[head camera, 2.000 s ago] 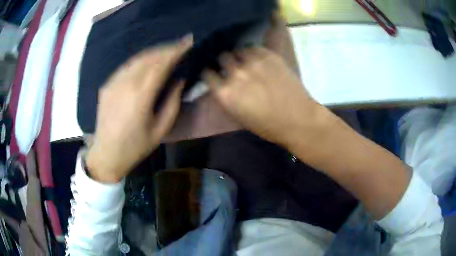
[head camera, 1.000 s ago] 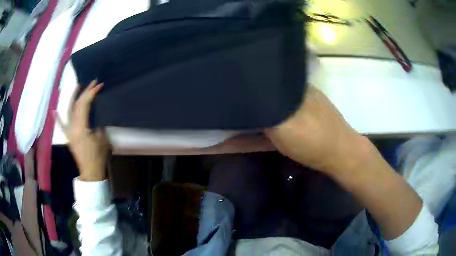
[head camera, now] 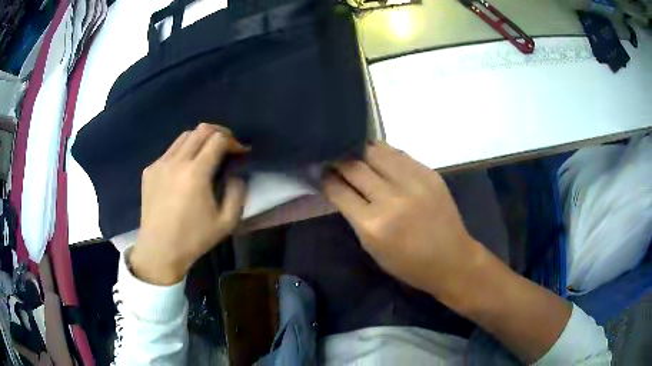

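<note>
The black bag panel (head camera: 264, 93) lies on the white table and reaches its front edge. A black handle loop (head camera: 166, 30) stands out at its far left edge. A white inner sheet (head camera: 275, 193) and a brownish-pink lining (head camera: 293, 212) show under the panel's near edge, between the hands. My left hand (head camera: 189, 193) grips the panel's near edge, thumb below and fingers on top. My right hand (head camera: 400, 214) pinches the panel's near right corner. The fingertips of both hands are partly hidden in the cloth.
Red-handled snips (head camera: 504, 27) lie on the yellowish-green machine bed (head camera: 443, 25) at the top. A small dark piece (head camera: 604, 41) lies at the top right. Red and white strips (head camera: 44, 164) hang at left. A blue crate (head camera: 561, 236) with white pieces (head camera: 608, 207) stands at right.
The panel has shifted left and its near edge is lifted. My left hand has moved right from the panel's left side onto the near edge. My right hand has come out from under the corner.
</note>
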